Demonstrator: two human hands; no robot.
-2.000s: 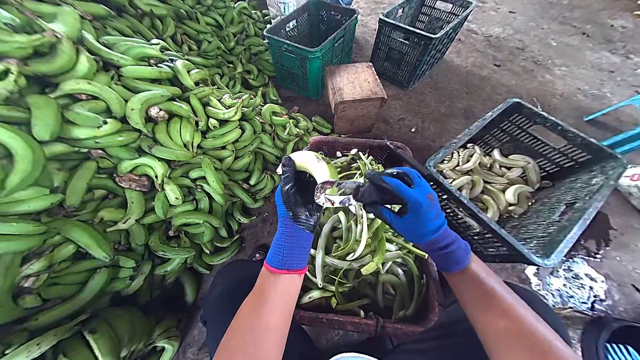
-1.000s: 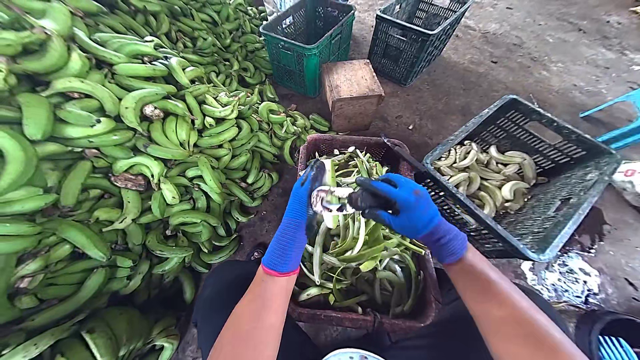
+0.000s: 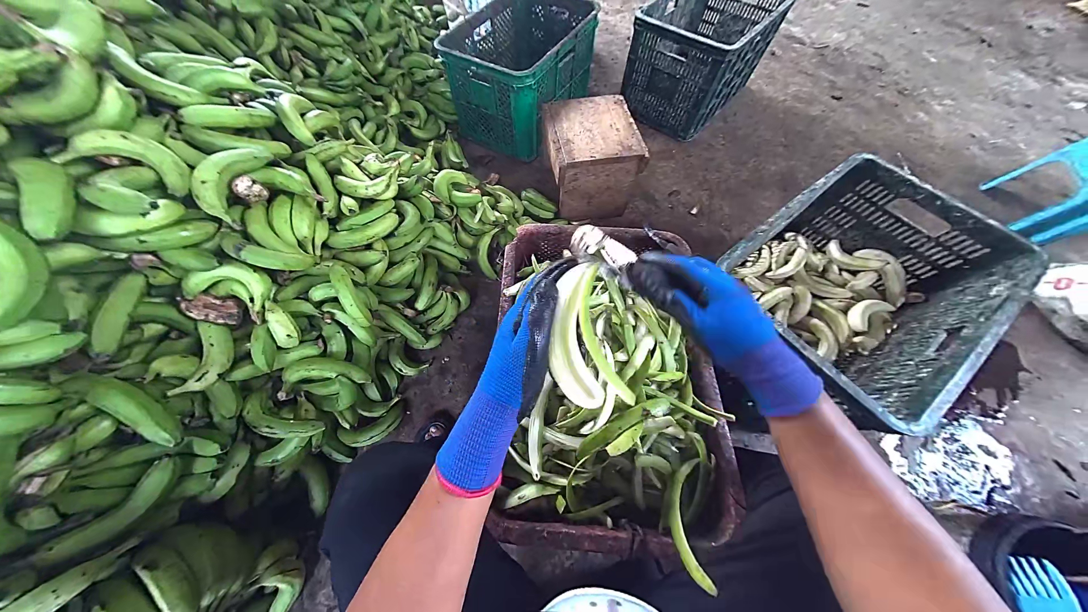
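My left hand, in a blue glove with a black palm, holds a partly peeled green plantain upright over a reddish-brown crate of peels. A strip of green peel hangs along its right side. My right hand, gloved alike, grips a peeling tool with a pale, wrapped-looking part at the top of the plantain; the blade is not clear. Loose peels fill the crate between my legs, one strip hanging over its near edge.
A large heap of green plantains lies at left. Peeled plantains lie in a dark crate at right. Beyond stand a wooden block, a green crate and a dark crate. Blue plastic furniture is at the right edge.
The plantain, held slanted two seconds ago, now hangs upright with a loose strip of peel beside it. My right hand has moved up towards its top end.
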